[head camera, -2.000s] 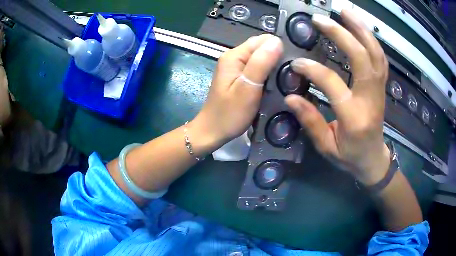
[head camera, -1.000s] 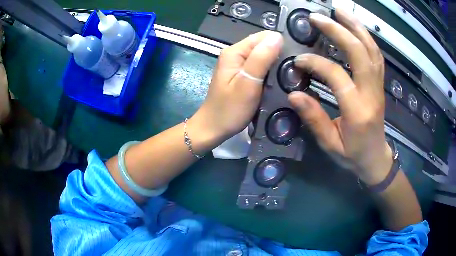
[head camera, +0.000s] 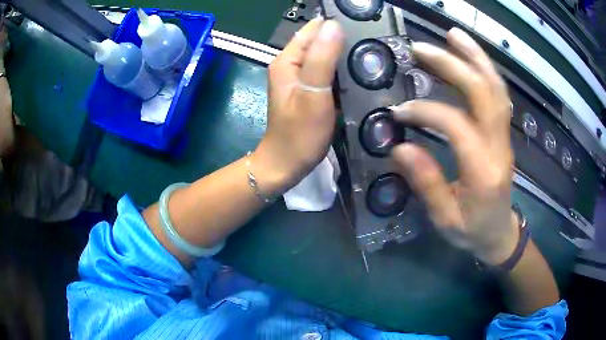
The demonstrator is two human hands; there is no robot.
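Note:
A long grey metal fixture bar (head camera: pixel 351 133) is held above the green bench and carries several round black-rimmed units, one of them (head camera: pixel 371 64) near its upper part. My left hand (head camera: pixel 302 99) grips the bar's left edge, with the thumb on top. My right hand (head camera: pixel 465 153) is beside the bar, slightly blurred, with fingers curved and apart. Its index fingertip is at the rim of the third unit (head camera: pixel 381 131); whether it touches is unclear. The top unit (head camera: pixel 359 5) is cut by the frame edge.
A blue bin (head camera: pixel 126 126) at the left holds two squeeze bottles (head camera: pixel 163 43) and a white paper. A white wipe (head camera: pixel 312 189) and a thin pointed tool (head camera: pixel 365 259) lie near the bar. Dark line plates (head camera: pixel 548 136) and conveyor rails (head camera: pixel 525 56) run behind on the right.
The bar has shifted and turned, its lower end moving up and right and its upper part left. My left hand moved left with it. My right hand now is at a lower unit. The thin tool shows.

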